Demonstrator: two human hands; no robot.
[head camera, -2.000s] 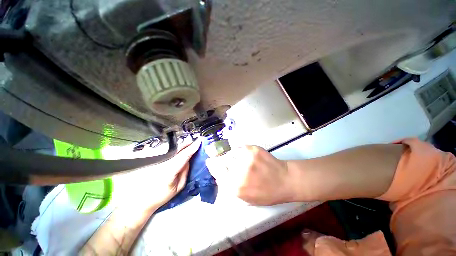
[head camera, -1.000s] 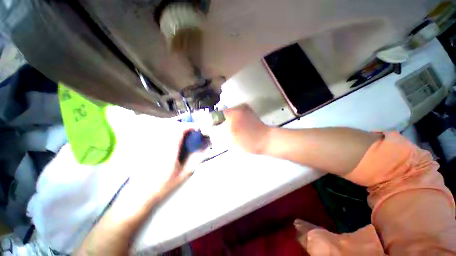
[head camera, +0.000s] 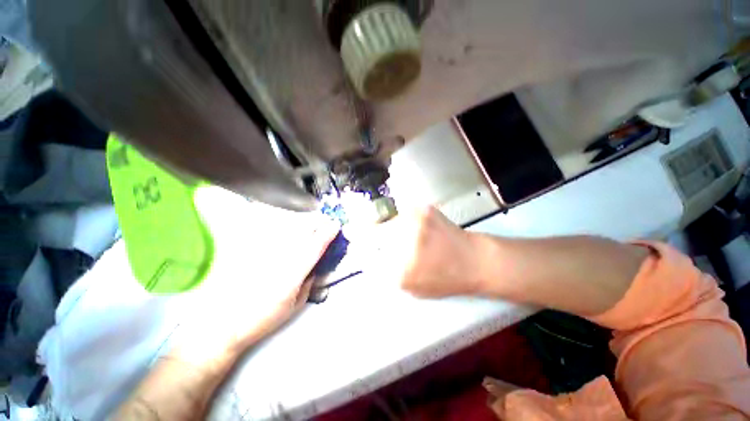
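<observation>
A small dark navy piece of cloth lies just in front of the brightly lit presser foot and needle. White cloth spreads to the left, under my left forearm. My left hand lies at the left edge of the navy piece, fingers toward the foot; glare washes out its fingertips. My right hand is curled right of the foot, near the pale knob; its fingertips are lost in the glare, so its hold cannot be told.
The sewing machine head with its ribbed dial fills the top. A neon green tag hangs left. A smartphone and dark snips lie right. The white table edge runs above dark red cloth.
The view has shifted, so the machine parts and tag sit differently in the picture. Less navy cloth shows between my hands than two seconds ago. My right hand now sits a little farther from the foot.
</observation>
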